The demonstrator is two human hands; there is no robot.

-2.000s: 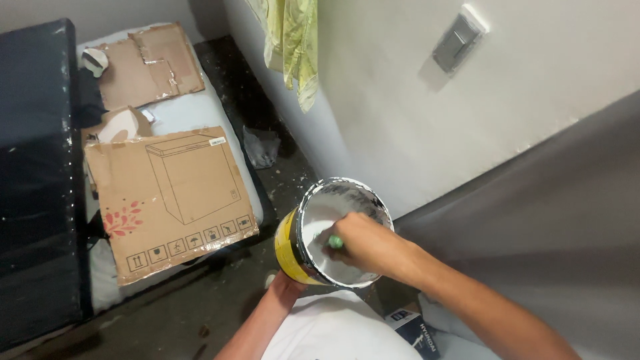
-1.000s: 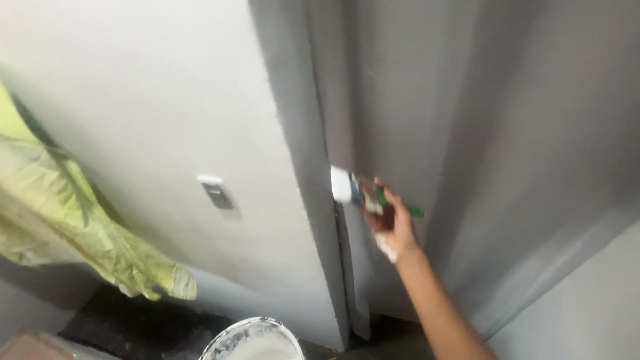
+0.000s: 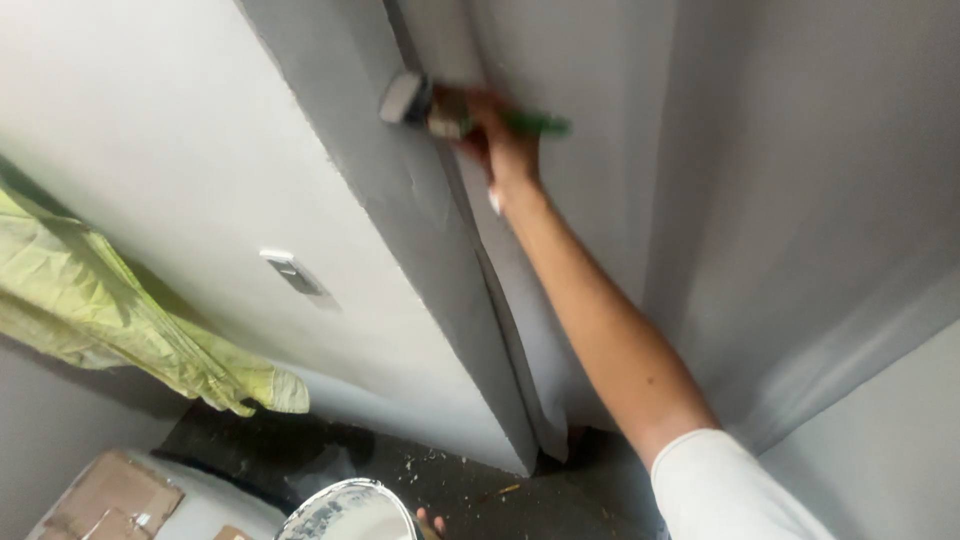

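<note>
My right hand (image 3: 499, 139) grips a paintbrush (image 3: 442, 112) with a green handle, and its pale, paint-loaded bristles are over the grey side face of the wall edge (image 3: 420, 195). Motion blur hides whether the bristles touch it. At the bottom of the view is a bucket of white paint (image 3: 352, 514), its rim smeared with paint. The fingertips of my left hand (image 3: 430, 521) show at the bucket's right side; the rest of that hand is hidden or out of view.
A grey curtain (image 3: 585, 187) hangs just right of the wall edge. The white wall bears a switch plate (image 3: 291, 271). Yellow-green cloth (image 3: 150, 322) hangs at the left. Cardboard (image 3: 112, 495) lies at the lower left, and the dark floor (image 3: 480, 487) has pale specks.
My right hand was inside the bucket two seconds ago, then held the brush near the wall's corner. It is now higher along that edge. The view has swung toward the wall.
</note>
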